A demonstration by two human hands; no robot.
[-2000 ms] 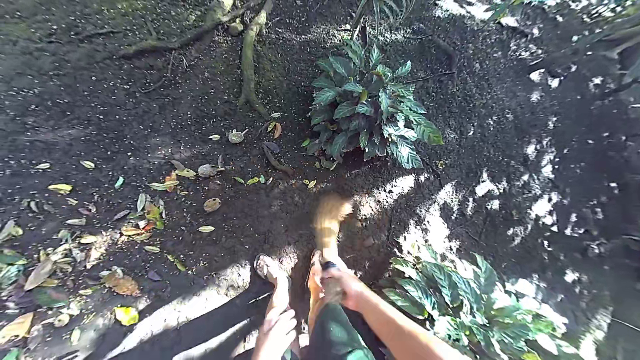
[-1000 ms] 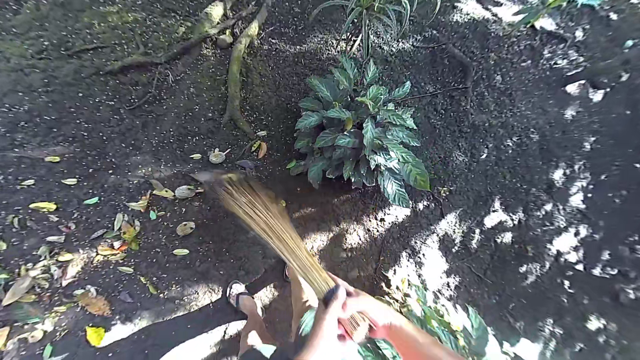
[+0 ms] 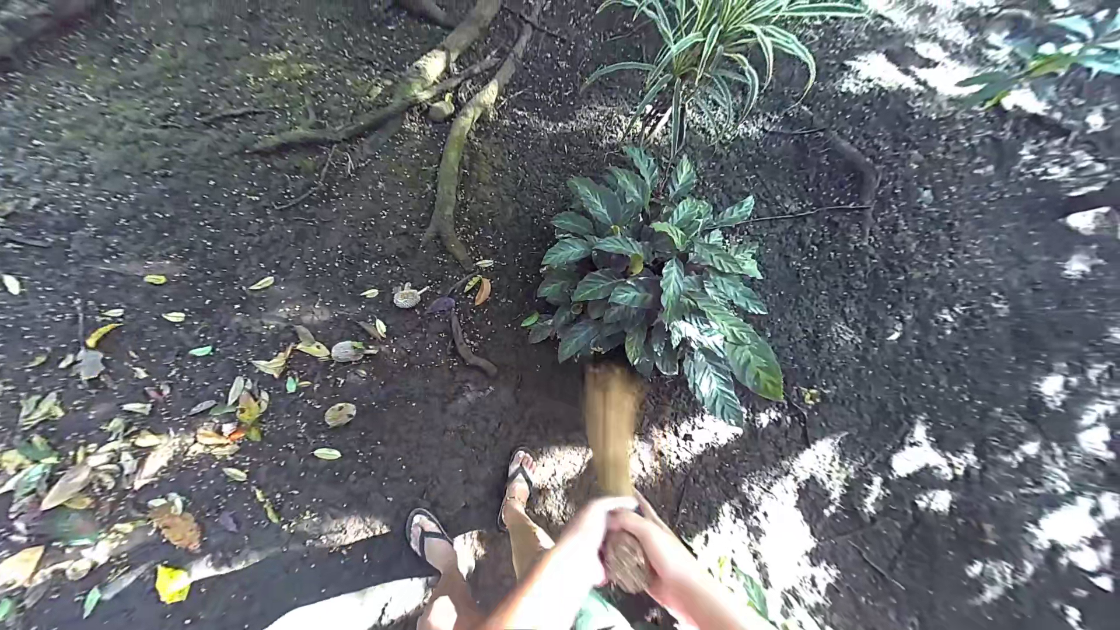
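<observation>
A stick broom [image 3: 611, 429], a bundle of thin tan sticks, points up and away from me, its far end blurred at the base of a leafy green plant [image 3: 652, 271]. Both hands grip it near its butt end: my left hand [image 3: 584, 535] from the left side, my right hand [image 3: 652, 547] from the right, close together. The butt of the bundle shows between them. Fallen leaves [image 3: 175, 464] in yellow, brown and green lie on the dark soil at the left, apart from the broom.
Tree roots [image 3: 451, 166] run over the soil at the upper middle. A striped spiky plant [image 3: 700, 52] grows behind the leafy one. My feet in flip-flops [image 3: 429, 534] stand below, left of the broom. A short root piece [image 3: 468, 346] lies left of the plant.
The broom has swung from the left, where it slanted toward the leaves one second ago, to the right, up to the plant's base. Both hands remain on it since then.
</observation>
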